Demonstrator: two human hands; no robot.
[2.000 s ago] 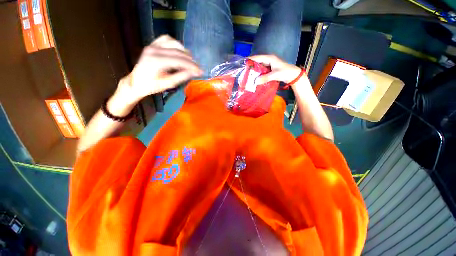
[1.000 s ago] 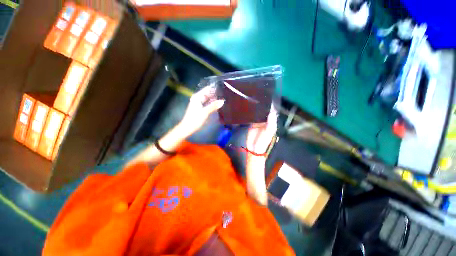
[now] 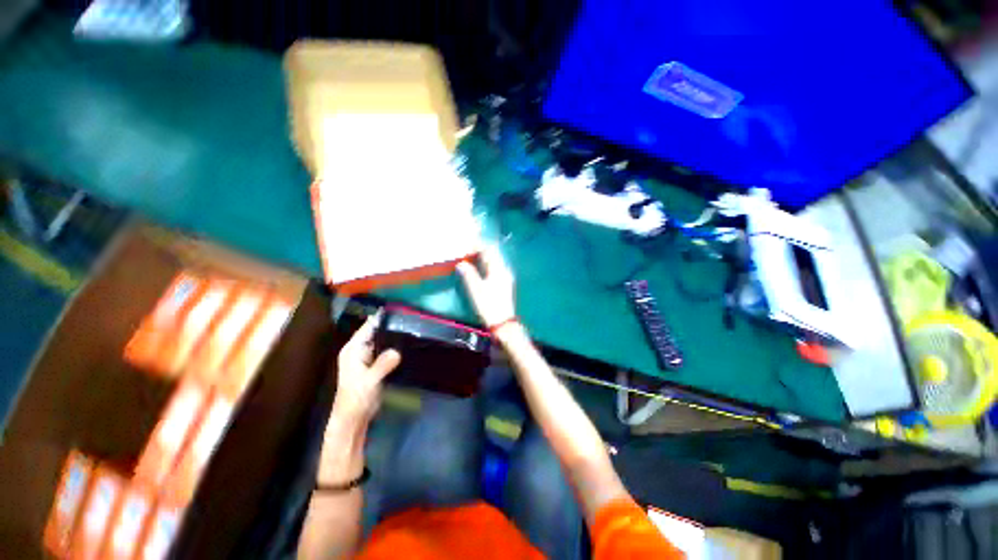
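My left hand (image 3: 361, 377) grips the left end of a flat square set-top box (image 3: 436, 352), dark on top with red along its edge, held above my lap at the bench's front edge. Some shine shows along its rear edge; I cannot tell whether a bag is around it. My right hand (image 3: 488, 287) reaches past the box to the front right corner of an open retail box (image 3: 399, 273) on the green bench. This retail box has orange-red sides, a white inside and a brown flap lid folded back. Whether my right fingers grip its corner is blurred.
A deep brown master carton (image 3: 257, 454) with rows of orange boxes stands at the left. On the bench lie a remote control (image 3: 654, 325), a white power strip with cables (image 3: 602, 206) and a white-blue device (image 3: 797, 273). A blue screen (image 3: 755, 88) stands behind; a yellow fan (image 3: 950, 366) is at right.
The view has swung up towards the bench and screen. The set-top box has tilted down flat in my left hand. My right hand has left it and moved to the open retail box.
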